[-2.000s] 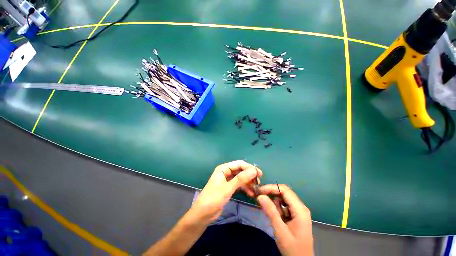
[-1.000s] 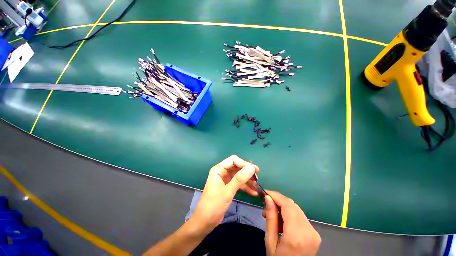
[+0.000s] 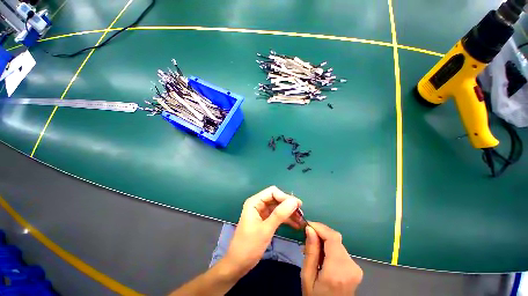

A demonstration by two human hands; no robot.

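Note:
My left hand [image 3: 257, 228] and my right hand [image 3: 330, 254] meet over the bench's near edge, fingertips close together. A thin dark lead [image 3: 301, 219] runs between them, pinched at both ends; most of it is hidden by the fingers. Beyond the hands, short black sleeve pieces [image 3: 298, 155] lie scattered on the green mat. A loose pile of pale leads with dark ends [image 3: 295, 80] lies behind them. A blue bin [image 3: 230, 122] to the left is crammed with similar leads [image 3: 188, 103] sticking out.
A yellow and black heat gun [image 3: 463, 81] stands at right, its cord [image 3: 509, 153] beside it and a clear plastic bag [image 3: 512, 92] behind. A steel ruler [image 3: 81, 104] and white paper [image 3: 19, 72] lie at left. A black cord [image 3: 118, 34] crosses the back left.
My right fingers have closed in around the lead compared with two seconds ago, when they were more spread. In the last second the hands have barely moved. The view has shifted slightly.

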